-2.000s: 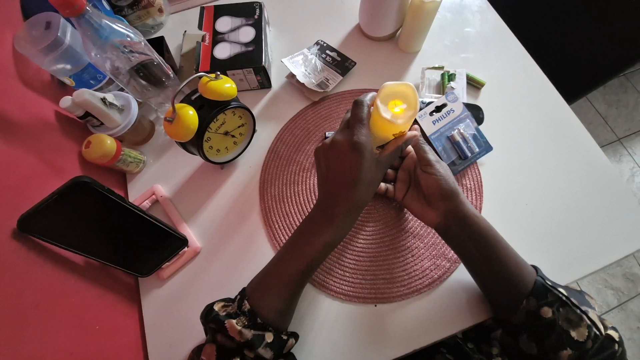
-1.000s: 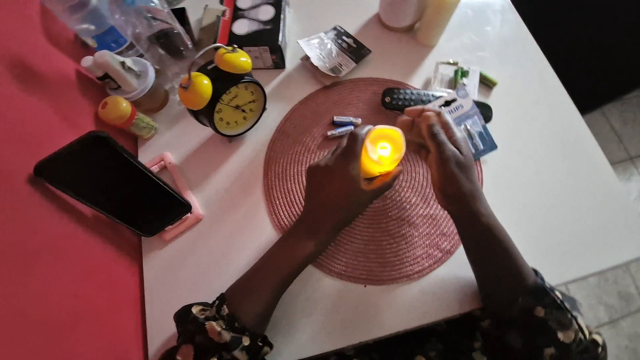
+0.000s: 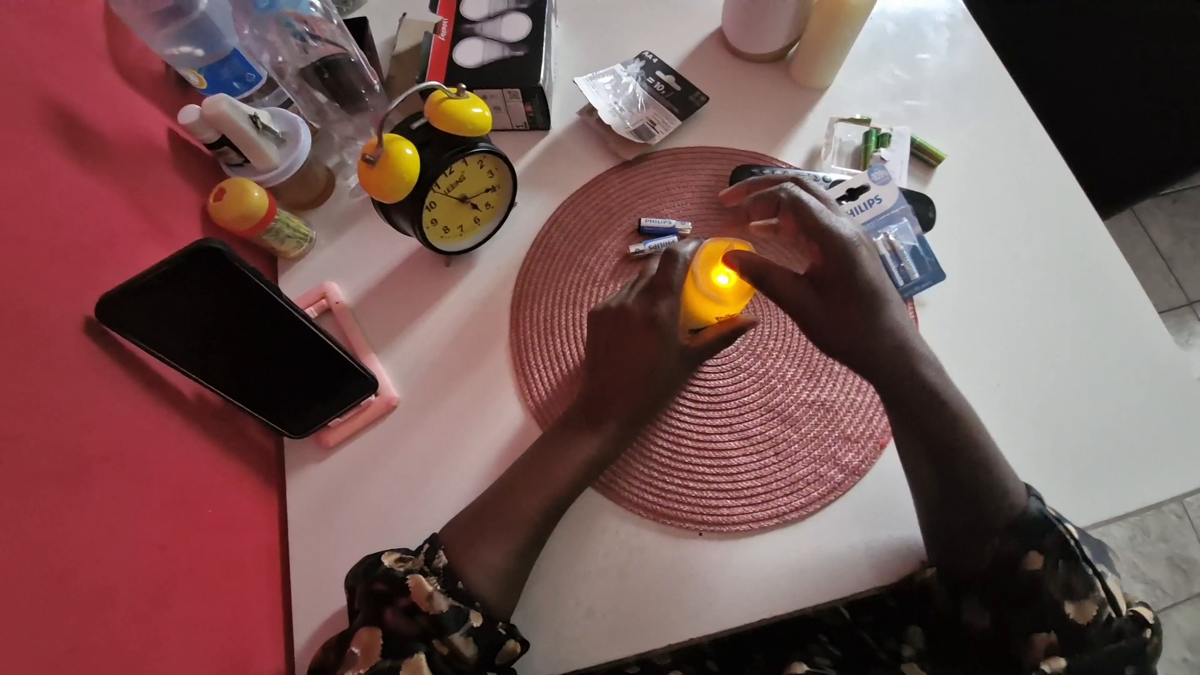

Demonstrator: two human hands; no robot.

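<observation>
My left hand [image 3: 647, 328] grips a lit flameless LED candle [image 3: 714, 291] over a round woven placemat [image 3: 750, 450]. The thumb of my right hand [image 3: 825, 272] touches the candle's rim near its glowing tip, with the other fingers spread above and holding nothing. Two small batteries [image 3: 664, 226] lie on the placemat just beyond my left fingers. Partly behind my right hand are a black remote control [image 3: 923, 210] and a blister pack of batteries [image 3: 905, 248] at the placemat's right edge.
Left of the placemat stands a twin-bell alarm clock [image 3: 469, 199]. A smartphone [image 3: 234, 337] leans on a pink stand [image 3: 361, 375]. Farther back are plastic bottles [image 3: 319, 70], a light bulb box [image 3: 502, 66], an opened battery pack [image 3: 642, 98], green batteries [image 3: 877, 145] and a pale candle [image 3: 830, 42].
Two seconds ago both hands were together at the candle. My right hand moved off it to the right, then came back with its thumb at the rim. The two batteries and the remote came into sight.
</observation>
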